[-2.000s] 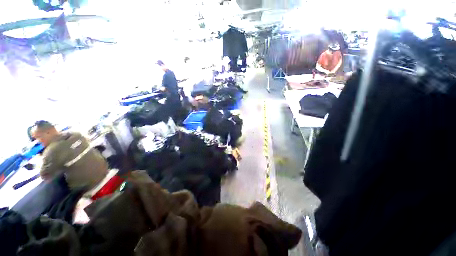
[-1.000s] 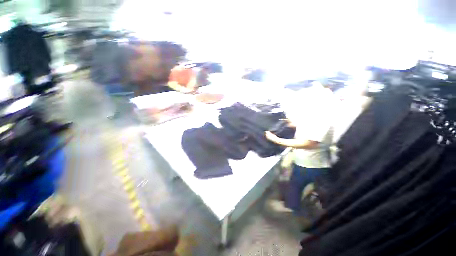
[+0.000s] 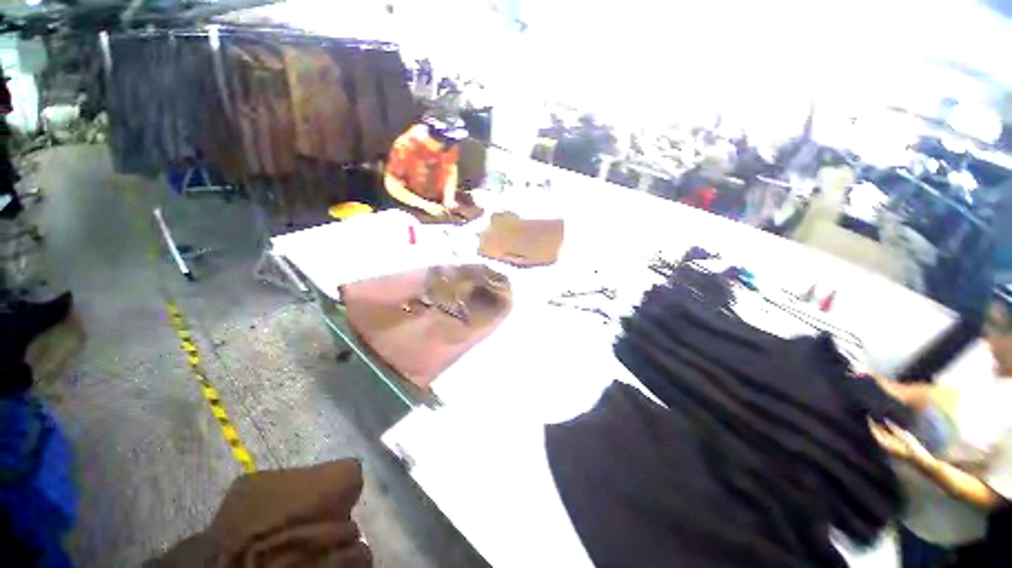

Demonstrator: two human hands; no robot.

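A bundle of brown garments (image 3: 291, 516) shows at the bottom edge of the picture, left of the middle, close to me and cut off by the frame. It is in front of the grey floor beside the table. Neither of my hands is in the picture, so what holds the bundle is hidden.
A long white table (image 3: 477, 488) runs to the right, with black garments (image 3: 732, 422) and brown garments (image 3: 427, 322) on it. A person in orange (image 3: 422, 166) works behind it; another person's hands (image 3: 910, 444) are at right. A garment rack (image 3: 277, 105) stands behind. Yellow-black tape (image 3: 205, 383) marks the floor.
The view has turned right and come closer to the white table. The brown bundle now shows less than two seconds ago. The black hanging garments at right have left the view.
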